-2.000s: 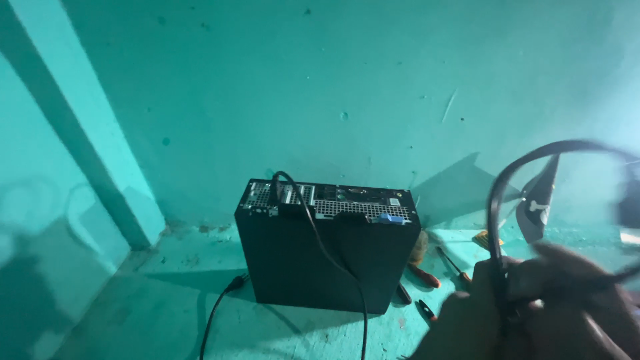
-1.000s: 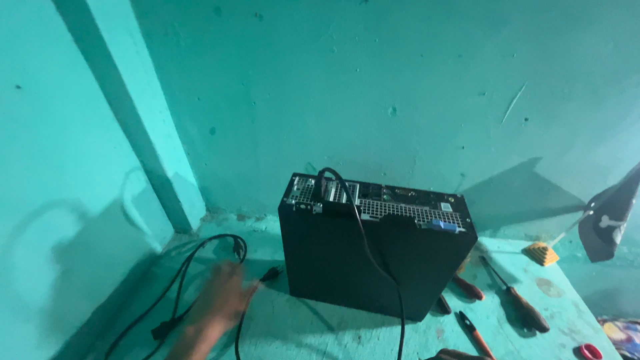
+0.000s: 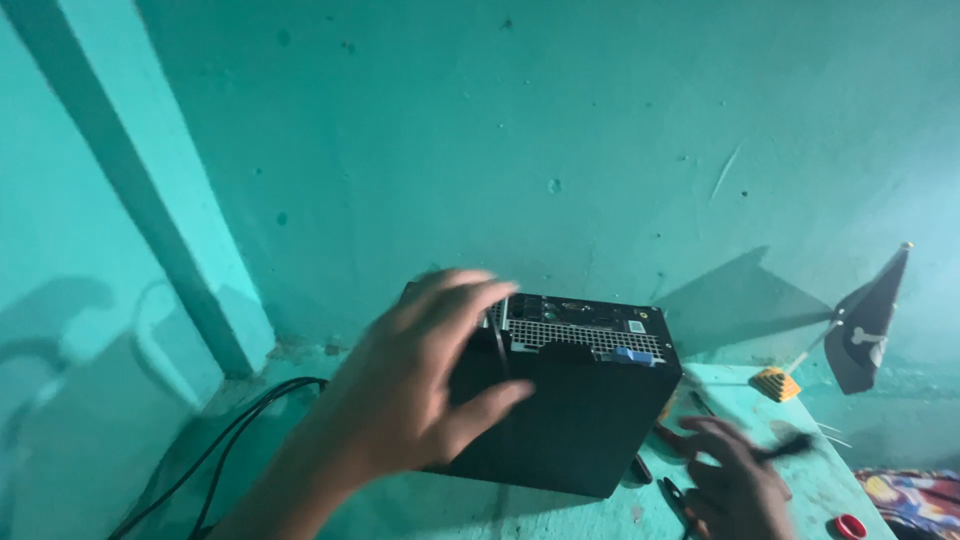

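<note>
A black desktop computer case (image 3: 555, 420) stands upright with its port panel facing up; a blue latch (image 3: 634, 356) shows at the panel's edge. My left hand (image 3: 427, 367) is over the case's left part, fingers and thumb apart. A black cable (image 3: 498, 341) runs between them down the case's side; whether the hand touches it cannot be told. My right hand (image 3: 739, 476), blurred, is to the right of the case with bent fingers around a short black object (image 3: 787, 448), whose kind is unclear. The left hand hides the panel's left end.
Looped black cables (image 3: 247, 416) lie left of the case. Near my right hand are hand tools, one with a black and orange handle (image 3: 675, 495), and a red ring-shaped thing (image 3: 849, 526). A small black flag (image 3: 862, 337) on a yellow stepped base (image 3: 776, 384) stands at the right, before the teal wall.
My left hand has moved from the cables left of the case to above it. My right hand has come into fuller view at the right. The looped cable held two seconds ago is out of my hands.
</note>
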